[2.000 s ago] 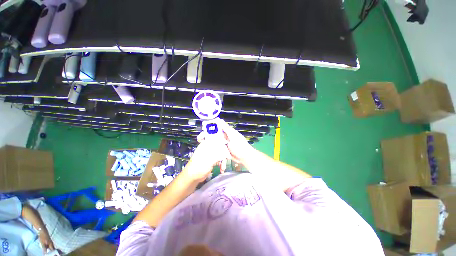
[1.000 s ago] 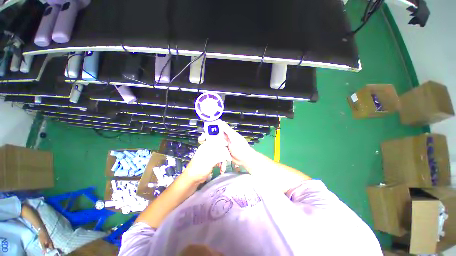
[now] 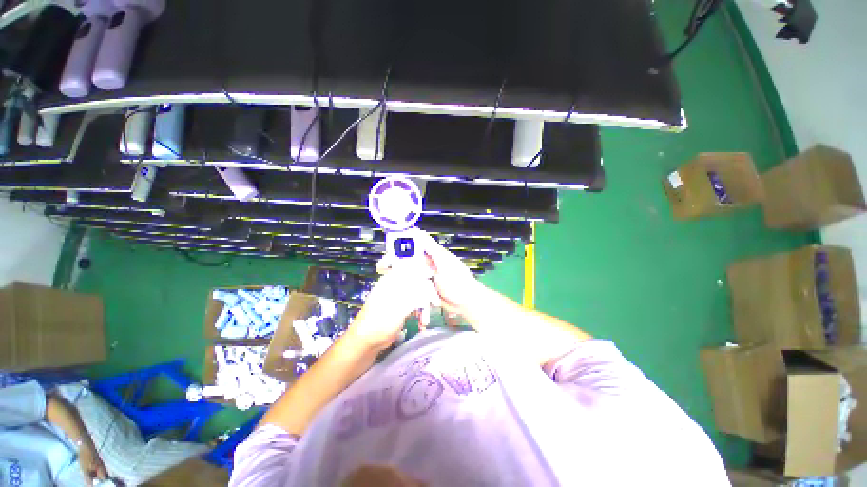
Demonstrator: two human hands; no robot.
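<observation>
A white handheld fan (image 3: 395, 204) is held upright in front of my chest, its round grille at the top. A small dark square display (image 3: 404, 247) shows on the handle just below the head. My left hand (image 3: 397, 297) and my right hand (image 3: 447, 276) are both closed around the handle, touching each other. The hands are overexposed, so single fingers are hard to tell, and the lower handle is hidden by them.
Black rack shelves (image 3: 428, 57) with hanging cables and several fans fill the front. Open cartons of blue fans (image 3: 249, 312) and white fans (image 3: 245, 373) stand on the floor. Brown cartons (image 3: 791, 302) line the right. A seated person (image 3: 71, 428) is at lower left, by blue stools (image 3: 157, 395).
The view has shifted very slightly. The fan and both hands keep the same hold.
</observation>
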